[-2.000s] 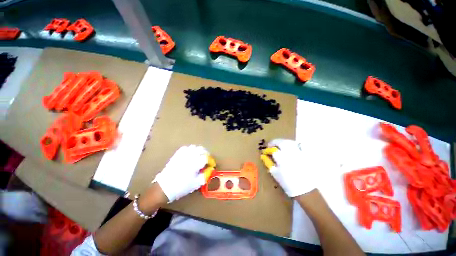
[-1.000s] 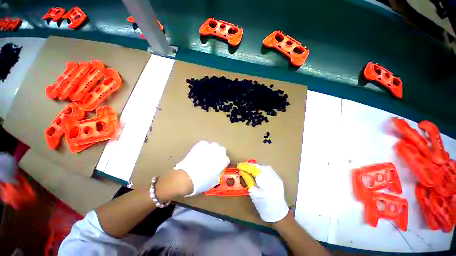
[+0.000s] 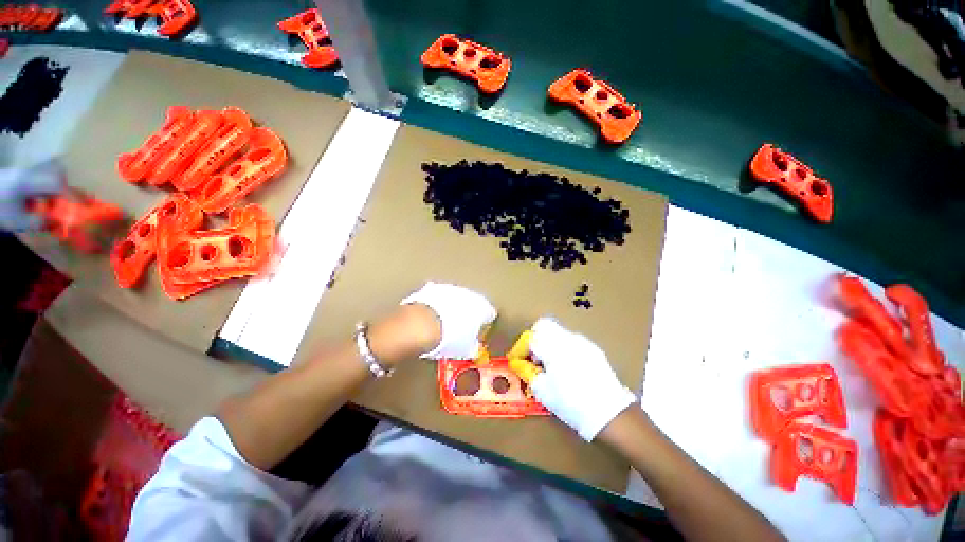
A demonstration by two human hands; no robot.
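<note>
An orange-red controller shell (image 3: pixel 487 387) lies on the cardboard mat (image 3: pixel 370 265) near its front edge. My left hand (image 3: pixel 455 321), in a white glove with yellow fingertips, is at the shell's upper left edge. My right hand (image 3: pixel 571 376), gloved alike, has its yellow fingertips on the shell's right part and covers that end. Whether a small part is between the fingers is hidden. A heap of small black parts (image 3: pixel 524 212) lies further back on the mat, with several loose ones (image 3: pixel 582 296) in front of it.
Shells are piled on the white surface at right (image 3: pixel 910 392) and on the left cardboard (image 3: pixel 201 159). Spaced shells lie on the green belt (image 3: pixel 677 85). A grey post (image 3: pixel 365 64) stands at the belt edge. Another person's gloved hand (image 3: pixel 26 199) holds a shell at far left.
Since two seconds ago, my right hand has moved from beside the loose black parts down onto the shell. Another person's hand has brought a shell up at the far left.
</note>
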